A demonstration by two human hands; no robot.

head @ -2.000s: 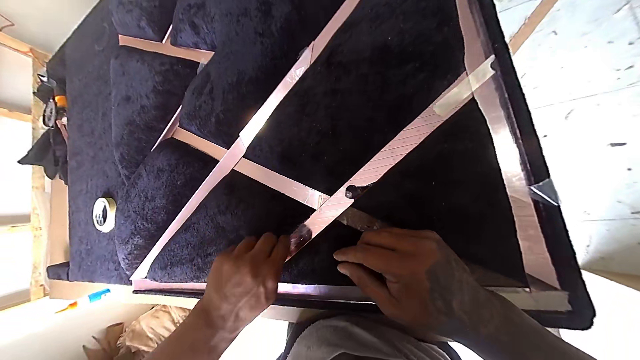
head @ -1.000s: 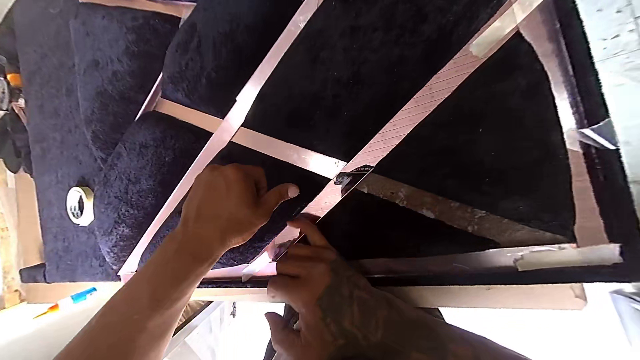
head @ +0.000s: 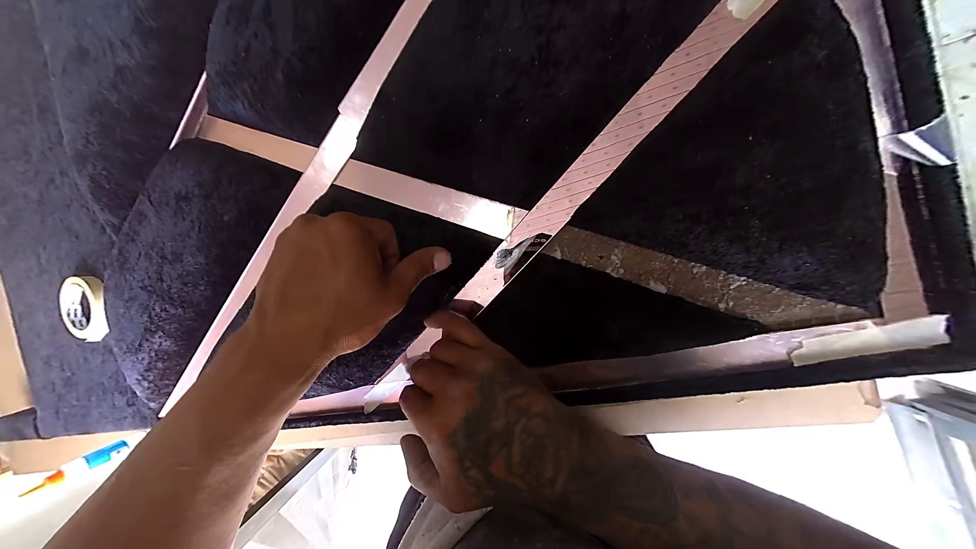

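Note:
A black plush-covered panel [head: 473, 99] carries shiny pinkish strips that cross each other. My left hand [head: 328, 282] is over the plush between two diagonal strips, fingers curled and thumb out; its palm side is hidden. My right hand [head: 465, 404], tattooed at the back, rests its bent fingers on the lower part of the hatched diagonal strip [head: 618, 145]; whether they grip anything is unclear. A small dark and grey piece with writing [head: 522, 255] lies on that strip, just above the right fingertips. Right of it, a rough brownish band [head: 679, 278] runs between plush sections.
A roll of masking tape [head: 95, 309] lies on the plush at the left. A blue and white tube with an orange tip [head: 76, 467] is at lower left. Tape [head: 869, 341] covers part of the bottom strip, and a loose film flap [head: 923, 145] sticks up at the right.
My left hand has lifted off the hatched strip and moved left, its thumb now out. My right hand has come onto the strip's lower part. The view has moved closer.

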